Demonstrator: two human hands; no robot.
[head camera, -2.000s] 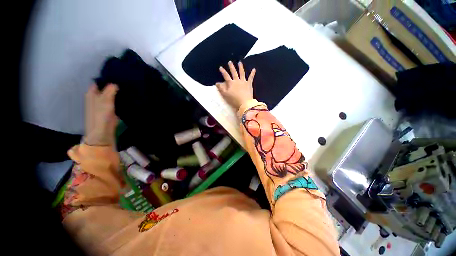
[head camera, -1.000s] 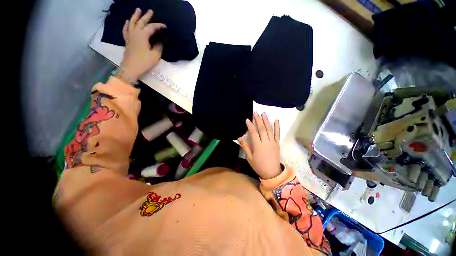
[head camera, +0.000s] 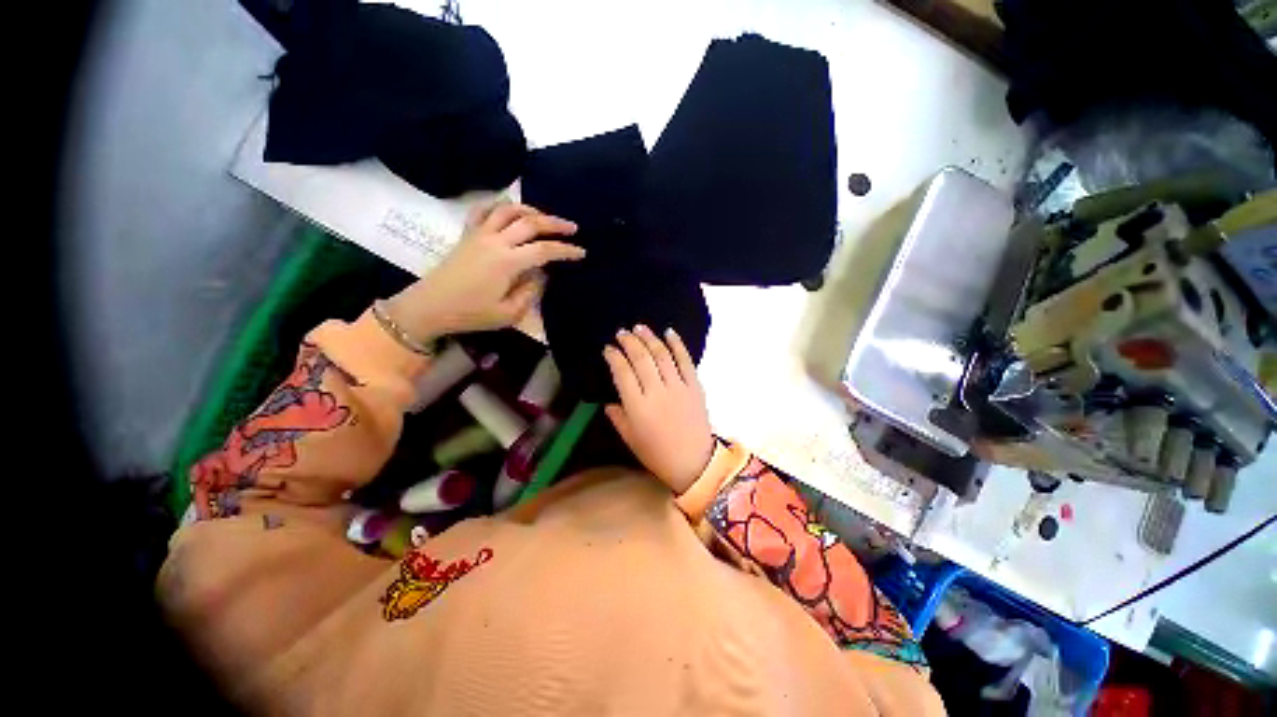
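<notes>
The middle black panel (head camera: 602, 182) lies at the table's front edge, its rounded lower end hanging past the edge. My left hand (head camera: 493, 273) is at its left edge, fingers bent over the cloth; whether they pinch it is hidden. My right hand (head camera: 661, 406) rests with fingers spread on its lower end. A second black panel (head camera: 756, 161) lies flat to the right, meeting or overlapping the middle one. A black stack (head camera: 399, 98) lies untouched at the left, with uneven edges.
The overlock machine (head camera: 1141, 343) stands at the right, its shiny side plate (head camera: 917, 315) facing the panels. Thread cones (head camera: 438, 490) and a green basket rim (head camera: 557, 455) are below the table. A blue basket (head camera: 1071, 644) is at lower right. Dark cloth (head camera: 1134, 63) lies behind the machine.
My left hand has left the left stack and moved right to the middle panel. My right hand has moved left onto that panel's lower end. The panel's upper part is now turned.
</notes>
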